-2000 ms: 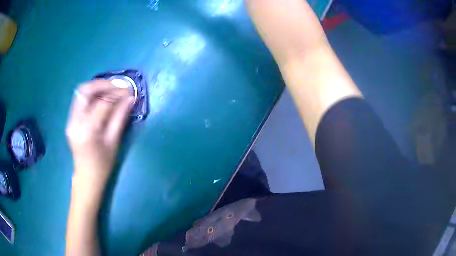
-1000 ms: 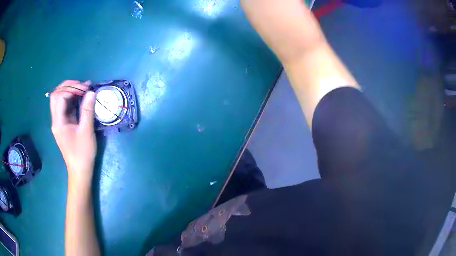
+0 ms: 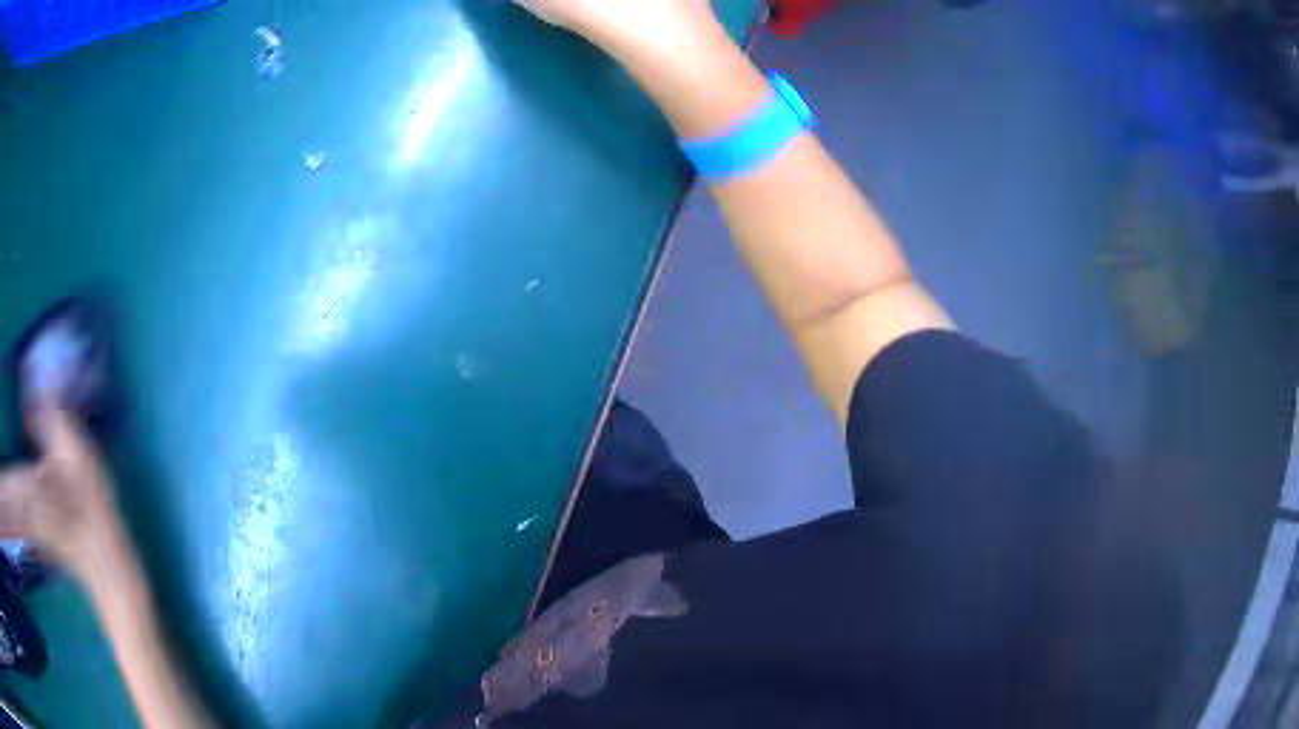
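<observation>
A speaker unit (image 3: 64, 363), black with a pale disc, lies at the far left of the green table and is blurred. My left hand (image 3: 54, 499) is at the left edge, blurred and partly cut off. One finger or the thumb reaches up to the disc's lower edge; whether the hand grips the unit cannot be told. My right hand (image 3: 606, 14) is at the top edge, mostly out of the picture, with its fingers hidden. A blue wristband shows on that arm.
The green table (image 3: 413, 370) has a slanting right edge. Part of a blue bin (image 3: 100, 22) is at top left. Dark units (image 3: 17, 634) are cut off at lower left. A red object (image 3: 801, 14) is beyond the table edge, over grey floor.
The view has shifted right. My left hand and the speaker unit have moved left across the table, and the fingers no longer hold the wires over the disc. The right wristband has come into view.
</observation>
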